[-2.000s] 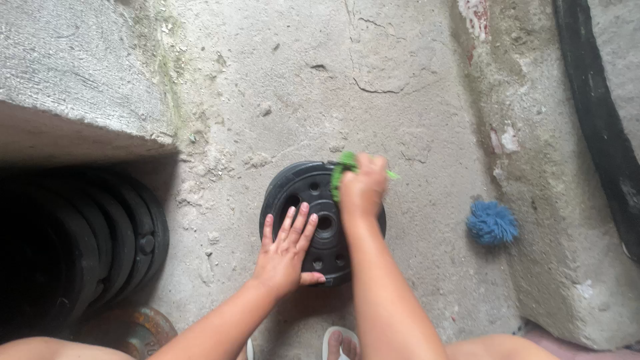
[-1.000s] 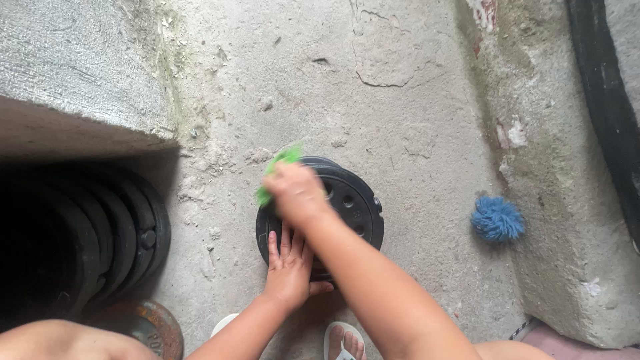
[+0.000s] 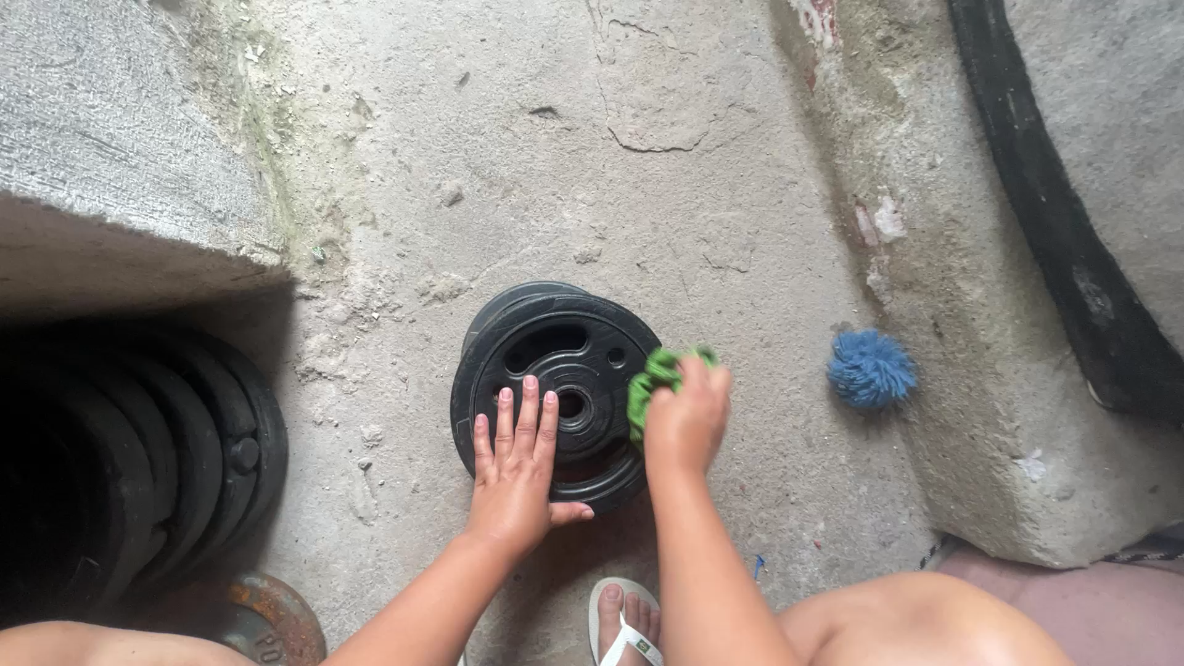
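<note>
A black weight plate [image 3: 615, 324] with slots and a round centre hole lies flat, on top of at least one more plate [image 3: 490, 310] whose edge shows behind it. My left hand [image 3: 513, 472] rests on the plate's lower left part, its fingers spread and pointing up toward the centre hole. At the plate's right rim, my right hand [image 3: 689, 416] grips a crumpled green cloth [image 3: 652, 375], slightly blurred. The cloth touches the rim.
Several black plates [image 3: 250, 398] stand in shadow at the left, near a rusty plate [image 3: 277, 606]. A blue pom-pom [image 3: 871, 368] lies on the concrete floor by the sloping ledge [image 3: 962, 416] at the right. A concrete block [image 3: 120, 120] juts in at upper left. A flip-flop [image 3: 601, 610] is below.
My right hand has moved with the green cloth from the plate's upper left to its right rim. My left hand stays on the plate's lower left. The top plate's slots sit differently.
</note>
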